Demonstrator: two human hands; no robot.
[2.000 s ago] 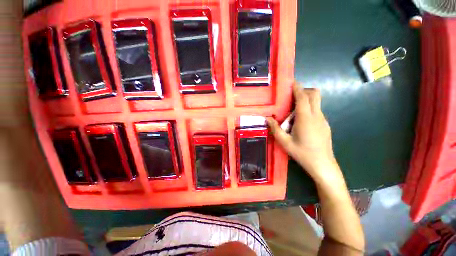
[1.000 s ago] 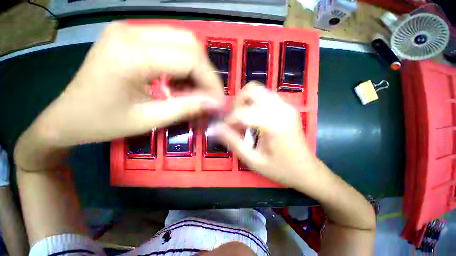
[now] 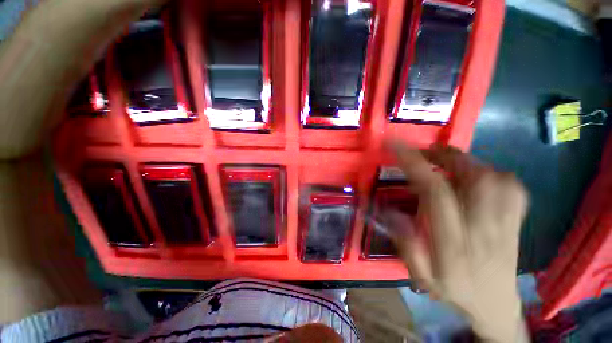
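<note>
The red-orange foam tray fills the middle of the view, with two rows of black phones in red frames. My right hand is blurred over the tray's near right end. Its fingers reach over the rightmost near-row phone and partly hide it. I cannot tell whether the fingers hold something. Next to it a phone lies in its pocket. My left forearm crosses the left edge, blurred; the left hand is not clearly visible.
A yellow pad with a metal clip lies on the dark green bench to the right. Another red-orange foam tray stands at the right edge. The wearer's striped shirt shows at the bottom.
My hands have moved apart from where they met over the tray. The right is low over the tray's right end; the left arm is at the left edge. The view is closer to the tray.
</note>
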